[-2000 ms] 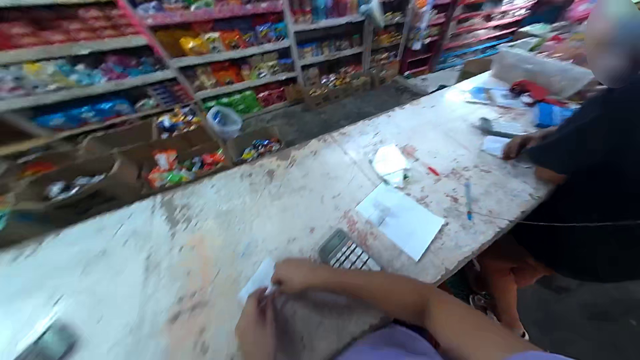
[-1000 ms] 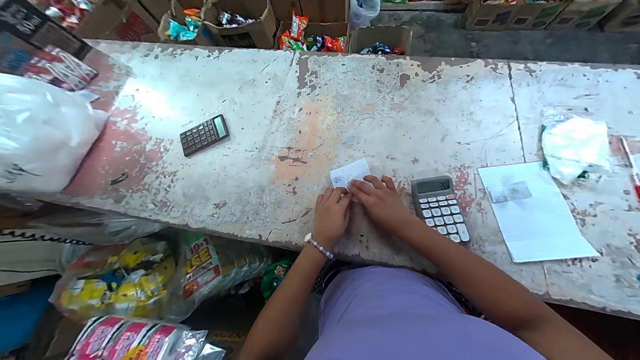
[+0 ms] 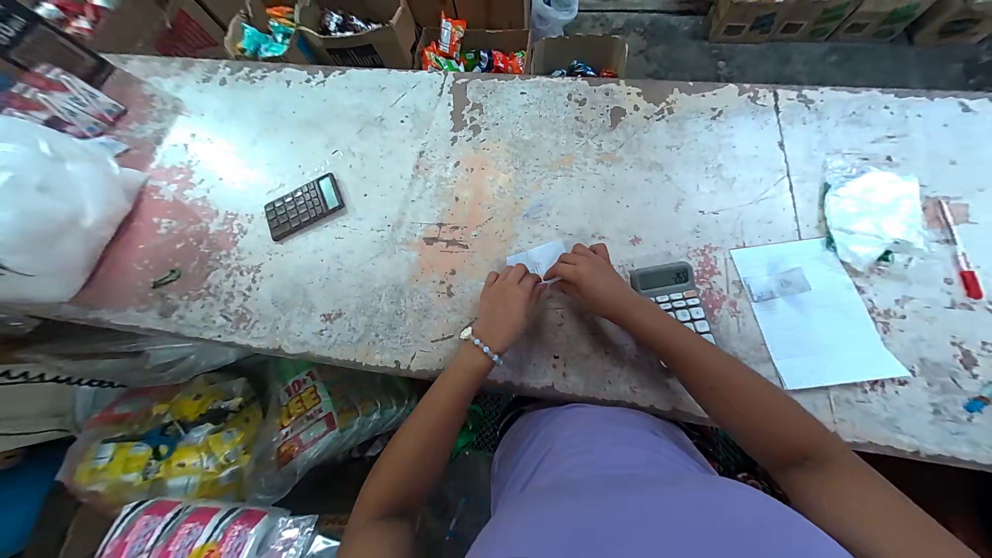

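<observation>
A small white slip of paper lies near the front edge of the worn, painted counter. Both hands pinch its near edge, fingertips almost touching. My left hand, with a beaded bracelet at the wrist, holds the left part. My right hand grips the right part. Just right of it lies a grey calculator, partly behind my forearm. Farther right is a white sheet of paper with a small printed piece on it.
A dark calculator lies to the left, beyond it a white plastic bag. At right are a clear bag with white contents and a red-capped pen. Open cardboard boxes line the far side; packaged goods sit below.
The view has swung a lot since the oldest frame. Both hands stay on the paper slip; since one second ago the fingers have shifted slightly along its near edge.
</observation>
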